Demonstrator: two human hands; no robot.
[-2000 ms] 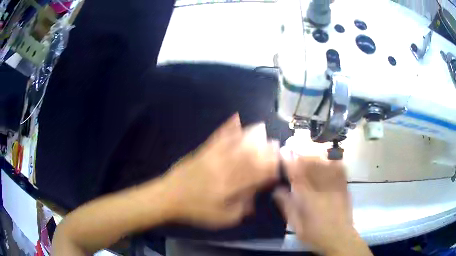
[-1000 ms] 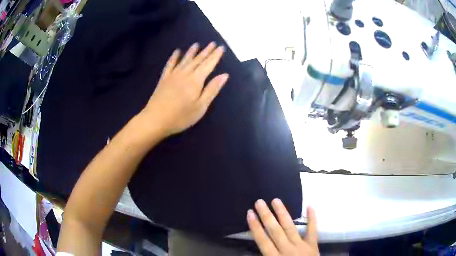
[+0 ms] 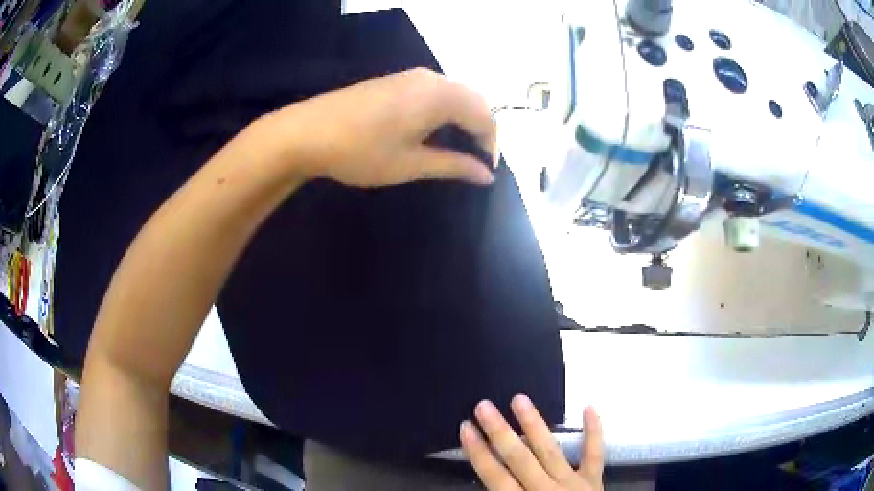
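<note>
A dark, matte cloth panel (image 3: pixel 402 288) lies spread left of the needle area, its curved right edge facing the machine. A light sheen shows near that edge. More dark cloth (image 3: pixel 125 173) lies to its left, bunched in folds at the upper left. My left hand (image 3: pixel 412 134) is over the panel's upper right part, thumb and fingertips pinched together on its right edge. My right hand (image 3: pixel 537 455), cut off by the bottom of the picture, rests with spread fingers at the panel's lower right corner.
The white sewing machine head (image 3: pixel 632 125) with a blue stripe stands at the upper right, with its presser area clear of the cloth. A bent wire guide (image 3: pixel 539 96) is left of it. The rounded table edge (image 3: pixel 728 432) runs along the front. Cluttered items lie far left.
My left hand has moved from lying flat on the panel to the right, and now pinches its edge. The panel's upper part has shifted left. My right hand has barely moved.
</note>
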